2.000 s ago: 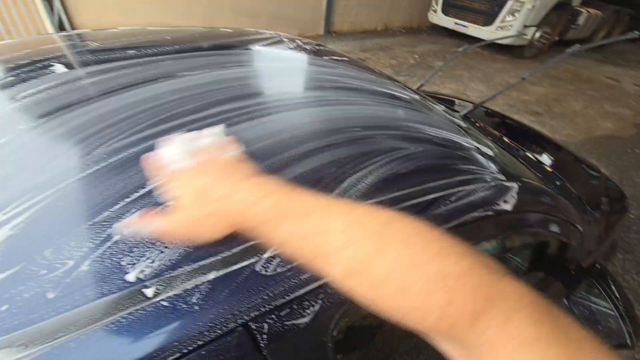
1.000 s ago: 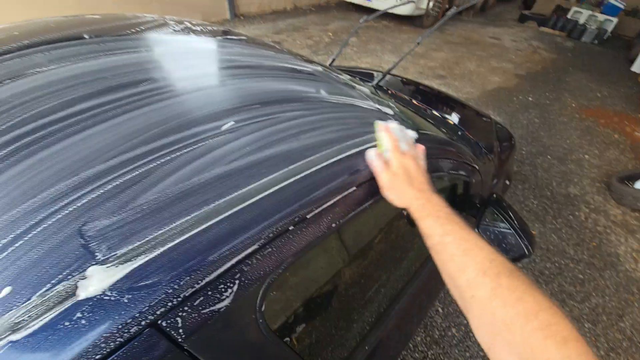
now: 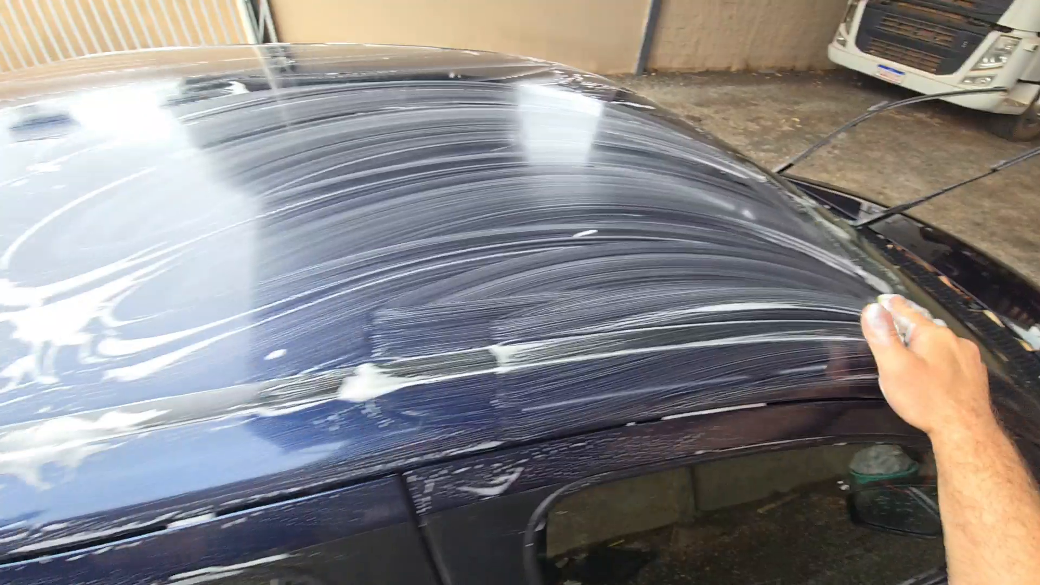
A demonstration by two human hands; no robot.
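A dark blue car's roof (image 3: 455,244) fills most of the head view, streaked with curved lines of white soap foam. At the right, my right hand (image 3: 934,361) presses a foamy sponge (image 3: 910,313) onto the front edge of the roof, beside the top of the windshield. Most of the sponge is hidden behind the fingers. Thicker foam (image 3: 370,382) lies along the roof channel above the doors. Below it is the closed side window (image 3: 731,504). My left hand is outside the view.
Two raised wiper arms (image 3: 934,195) stick up beyond the windshield. A white truck (image 3: 926,49) stands at the back right on concrete ground (image 3: 731,114). Behind the car run a beige wall (image 3: 455,32) and a barred metal gate (image 3: 122,28).
Two seconds ago my right hand was over the middle of the roof; since one second ago it has stayed near the roof's front corner with the sponge. The view has swung.
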